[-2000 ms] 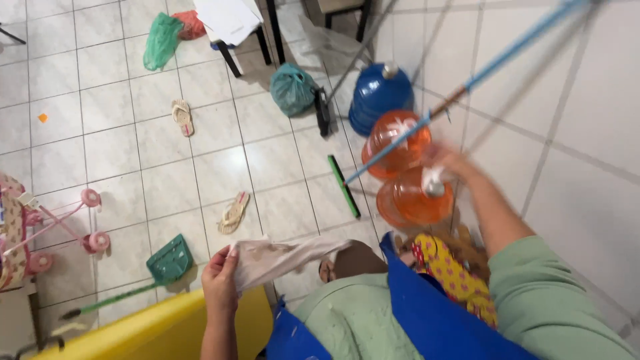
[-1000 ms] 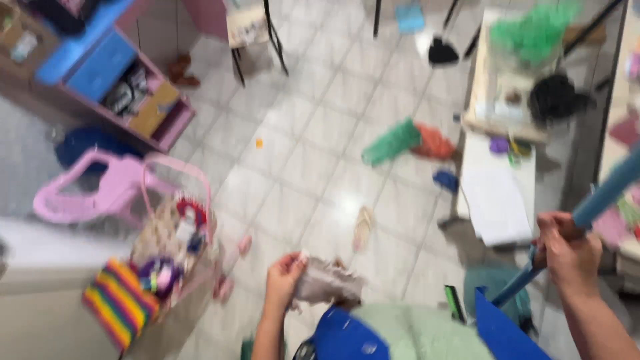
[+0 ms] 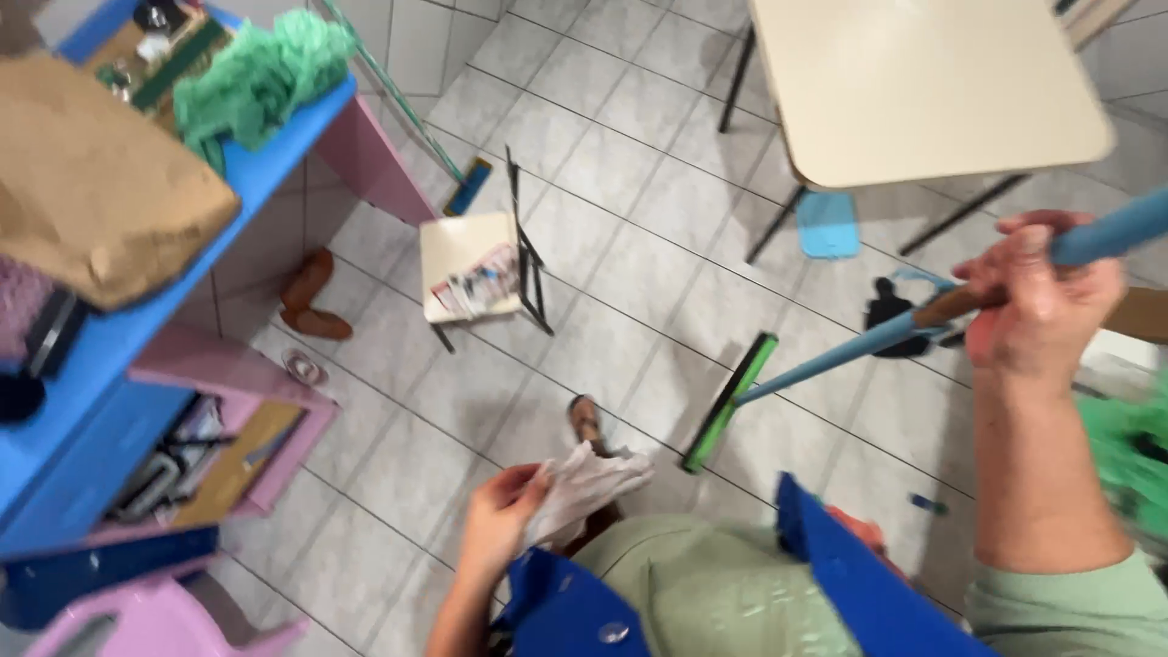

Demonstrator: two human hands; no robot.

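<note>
My right hand (image 3: 1045,301) is closed around the blue and brown handle (image 3: 826,354) of a floor squeegee. The squeegee's green and black head (image 3: 730,403) is at the handle's lower end, over the tiled floor. My left hand (image 3: 506,511) pinches a crumpled, whitish cloth (image 3: 584,484) in front of my body; the cloth hangs partly over my sandalled foot (image 3: 585,418). The squeegee head stands to the right of the cloth, apart from it.
A blue and pink desk (image 3: 265,182) with a paper bag (image 3: 109,173) stands left. Ahead are a small chair (image 3: 470,265) with papers, a broom (image 3: 468,186) and a cream table (image 3: 931,82). A blue dustpan (image 3: 829,224) lies under the table. A pink plastic chair (image 3: 173,620) is lower left.
My right hand, near the orange bottles two seconds ago, now grips the squeegee handle. My left hand still holds the cloth. The view has swung far across the room.
</note>
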